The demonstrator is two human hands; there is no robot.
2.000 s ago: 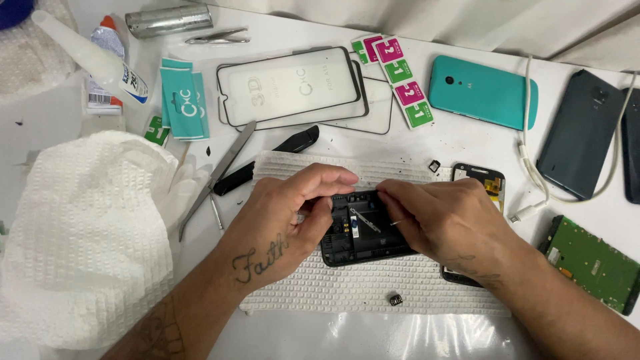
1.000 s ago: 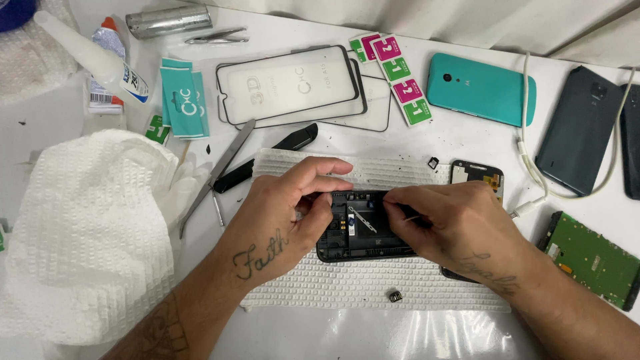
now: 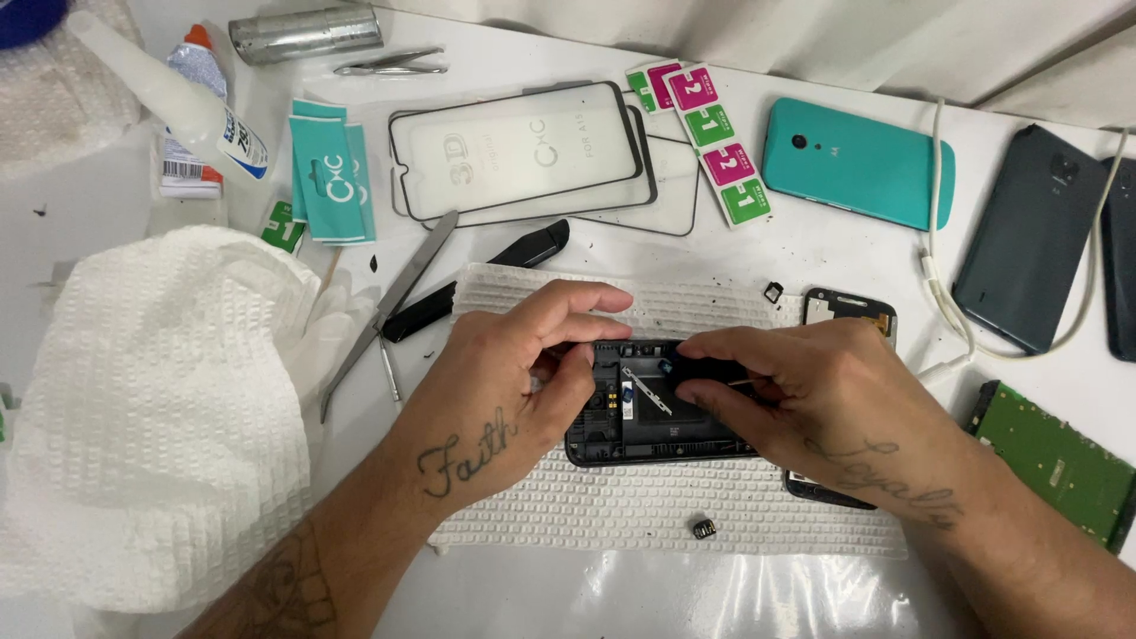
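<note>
A black plastic phone housing (image 3: 652, 430) lies inner side up on a white textured paper towel (image 3: 568, 510). The fingertips of my left hand (image 3: 510, 382) grip its upper left edge. Over the housing's right part, my right hand (image 3: 799, 399) pinches a small dark part (image 3: 667, 366) with a blue spot between thumb and forefinger; what it is I cannot tell. A thin stick also shows in that hand. Behind my right hand, partly covered, lies a phone screen assembly (image 3: 850, 306). A small black component (image 3: 704, 528) rests on the towel below the housing.
Tweezers (image 3: 390, 64), a metal blade tool (image 3: 390, 306) and a black-handled tool (image 3: 422, 311) lie left and behind. Glass screen protectors (image 3: 524, 151), a teal phone (image 3: 852, 164), a dark phone (image 3: 1029, 240), a white cable (image 3: 934, 177) and a green circuit board (image 3: 1056, 466) surround the work.
My right hand has moved from the housing's upper edge to over its inside. My left hand stays at the left edge.
</note>
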